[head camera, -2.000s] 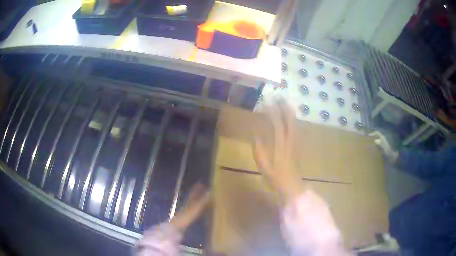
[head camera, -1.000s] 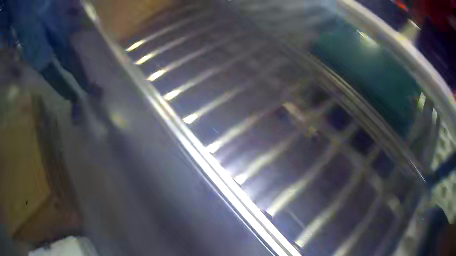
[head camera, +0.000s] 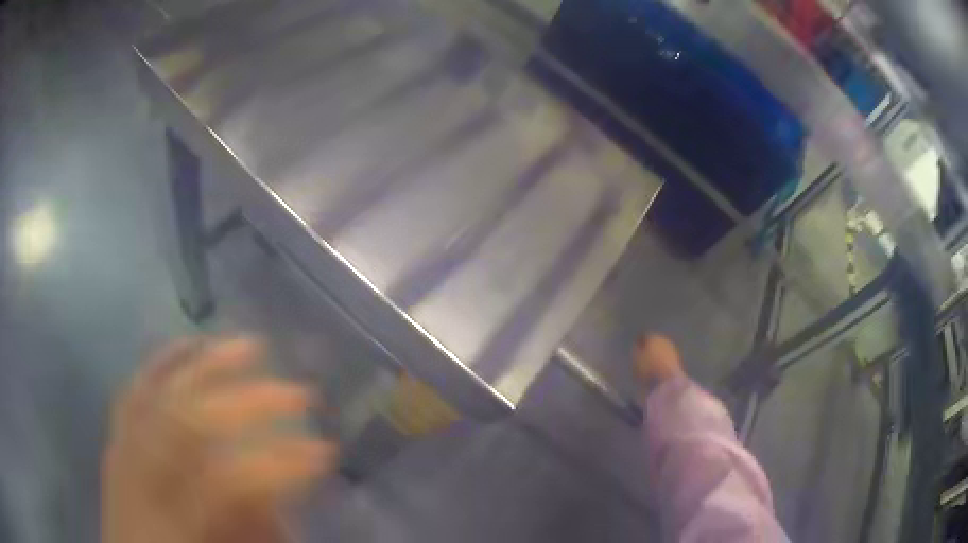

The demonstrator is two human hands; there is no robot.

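Note:
A metal table [head camera: 425, 202] with a shiny slatted top stands in front of me, tilted in the view, its near corner pointing down toward the middle. My left hand [head camera: 218, 445] is large and blurred at the lower left, in front of the table's near edge. Its fingers are apart and slightly bent, and I see nothing in it. My right hand [head camera: 658, 358] is small, just right of the near corner, at the end of a pink sleeve. Its fingers are mostly hidden, so I cannot tell its grip. Neither hand visibly touches the table top.
A deep blue box or bin [head camera: 679, 95] stands beyond the table's far edge. A metal frame [head camera: 839, 308] with bars and a curved pale rail stands at the right. A table leg [head camera: 189, 233] and grey floor [head camera: 64, 318] show at the left. A yellowish object [head camera: 419, 406] lies below the table.
The view has swung from the carton, then past the roller conveyor, to the slatted metal table. My hands, last seen at the carton, are back in view, and the carton is out of view.

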